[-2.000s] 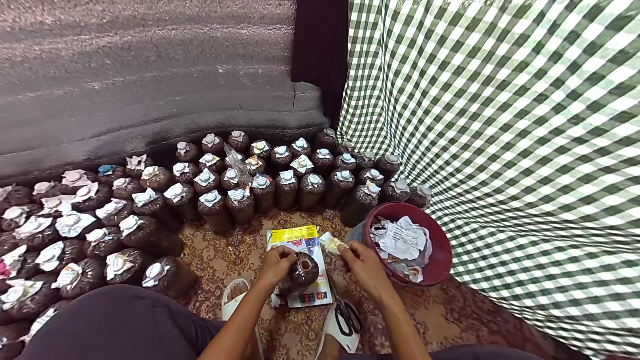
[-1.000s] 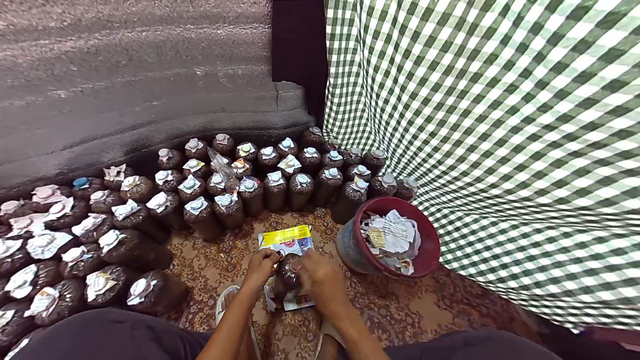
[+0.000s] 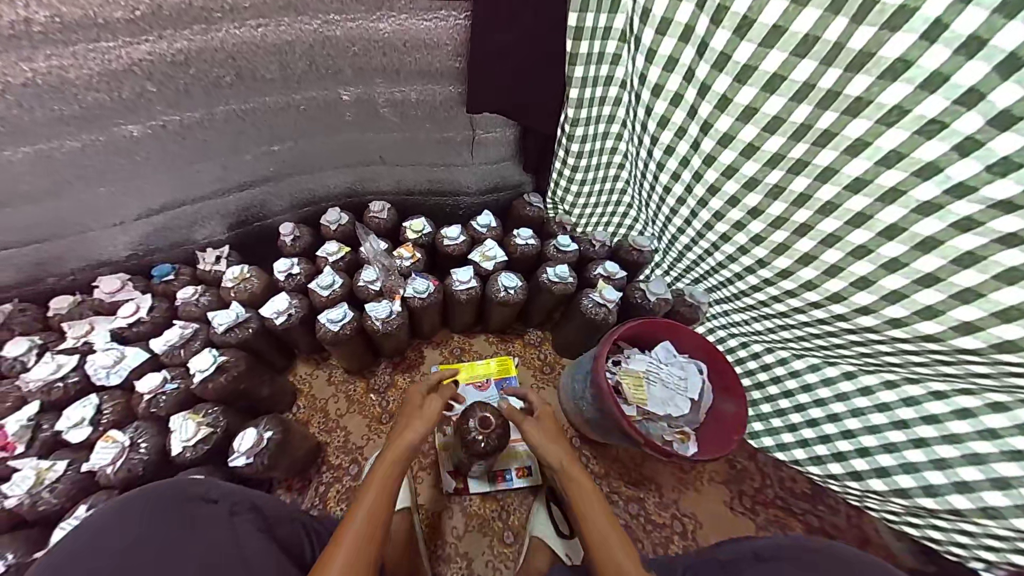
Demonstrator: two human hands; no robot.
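Note:
A dark-filled clear plastic bag (image 3: 482,440) stands upright on a printed sheet (image 3: 480,373) on the patterned floor covering, its narrow ringed neck uncovered at the top. My left hand (image 3: 426,410) is just left of the neck, fingers curled near a small ring-like thing too indistinct to name. On the other side, my right hand (image 3: 538,426) has its thumb and fingers near the bag's top, beside a small whitish bit at the fingertips; whether it is pinched is unclear. Black scissor handles (image 3: 558,512) show partly behind my right forearm.
Several similar bags with paper-covered tops (image 3: 504,298) crowd along the wall and to the left. A red-lined bucket (image 3: 724,392) of paper scraps (image 3: 668,384) stands at the right. Behind it hangs a green-and-white checked cloth (image 3: 760,160). My feet flank the sheet.
Two seconds ago my right hand held a pale scrap away from the bag. Both hands then came together at the bag's neck; now they are apart on either side of it.

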